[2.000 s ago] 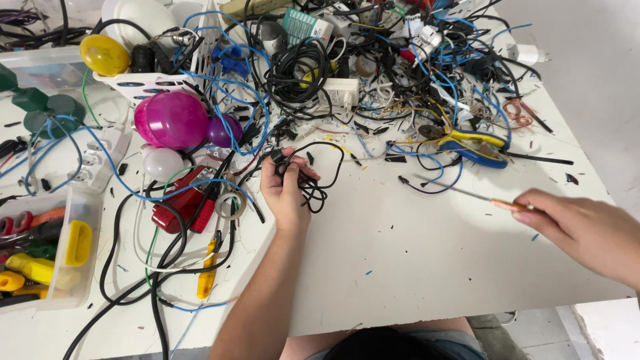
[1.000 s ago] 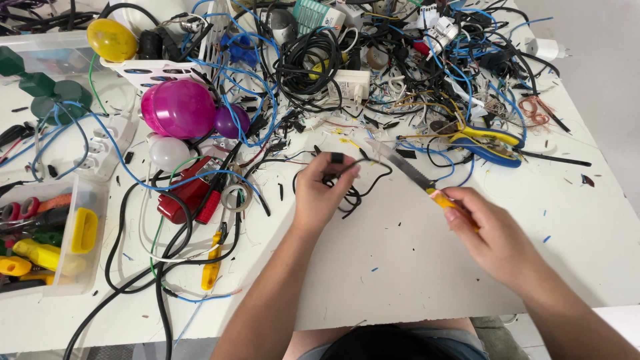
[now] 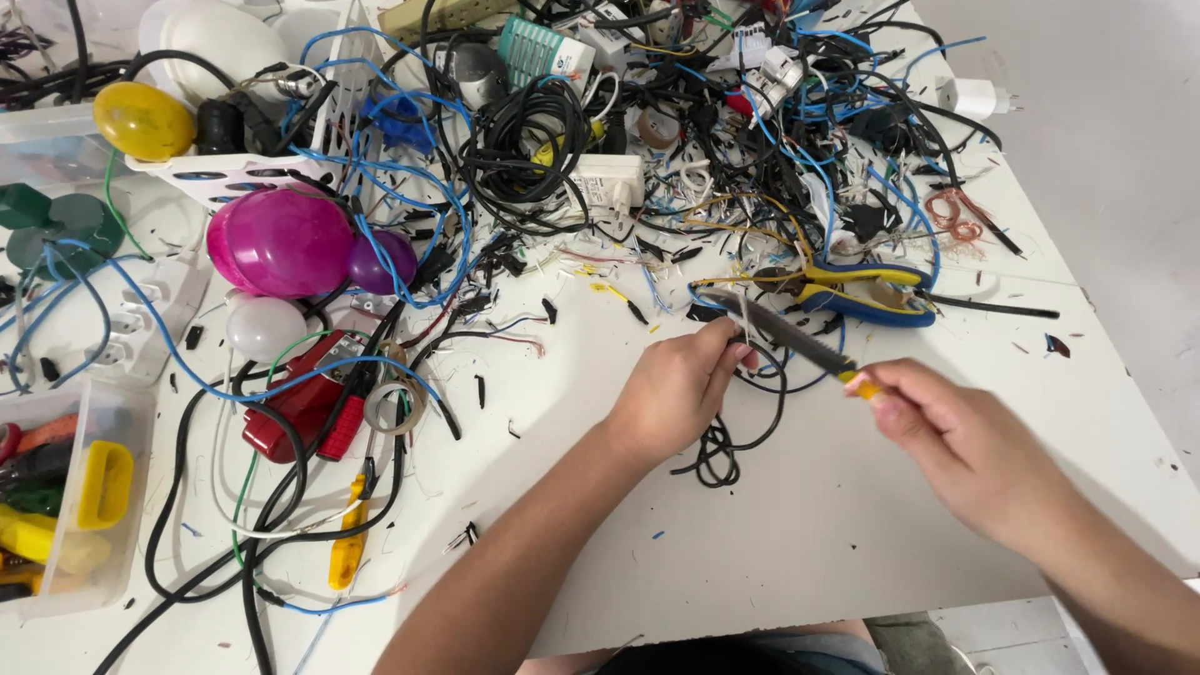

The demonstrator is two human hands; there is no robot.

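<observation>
My left hand pinches a thin black cable near the middle of the white table. Loose loops of that cable hang below my fingers onto the tabletop. My right hand grips the yellow handle of a knife, whose long dark blade points up and left, its tip just above my left fingertips. A small pale strand or wire stands up at the blade near my left thumb; whether they touch cannot be told. Pliers with blue and yellow handles lie just behind the knife.
A heap of cables, adapters and scraps covers the back of the table. At left are magenta and yellow bulbs, a red tool, a tape roll, a yellow cutter and a clear tool box.
The knife in my right hand has come left from the table's right side, and its blade is now over my left fingers. My left hand has moved right with the black cable.
</observation>
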